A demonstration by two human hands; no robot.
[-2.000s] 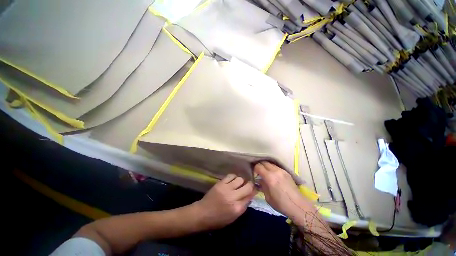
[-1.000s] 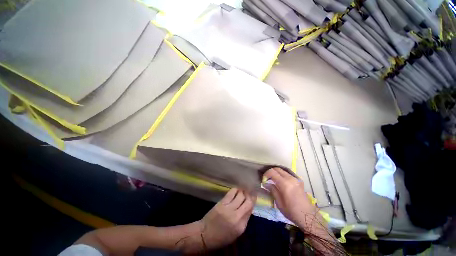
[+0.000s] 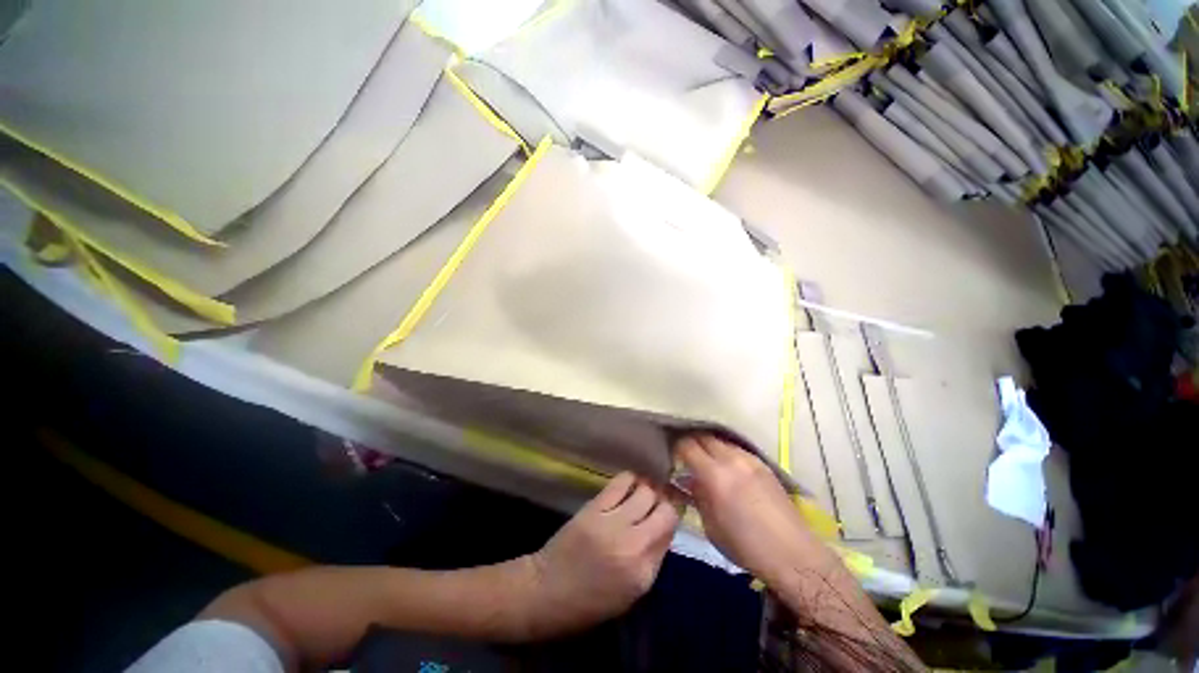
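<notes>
A grey-beige panel (image 3: 592, 289) with yellow side edges lies in front of me, its front edge lifted and its darker underside (image 3: 526, 410) showing. My left hand (image 3: 608, 552) has its fingers bent and pinched at the panel's lower front edge. My right hand (image 3: 730, 493) is beside it, its fingertips under the lifted edge near the right front corner. A tiny whitish bit shows between the hands; what it is cannot be told. The fingertips of both hands are partly hidden.
Fanned grey-beige panels (image 3: 303, 171) overlap at left. Narrow strip pieces (image 3: 855, 421) lie to the right. Folded bundles (image 3: 973, 105) are heaped at upper right. A white piece (image 3: 1016, 460) lies beside a black cloth heap (image 3: 1118, 421). Yellow scraps (image 3: 914, 607) hang at the table's front edge.
A second ago my right hand was turned more open with a whitish item showing in its fingers. Now it reaches further under the edge, closer to my left hand.
</notes>
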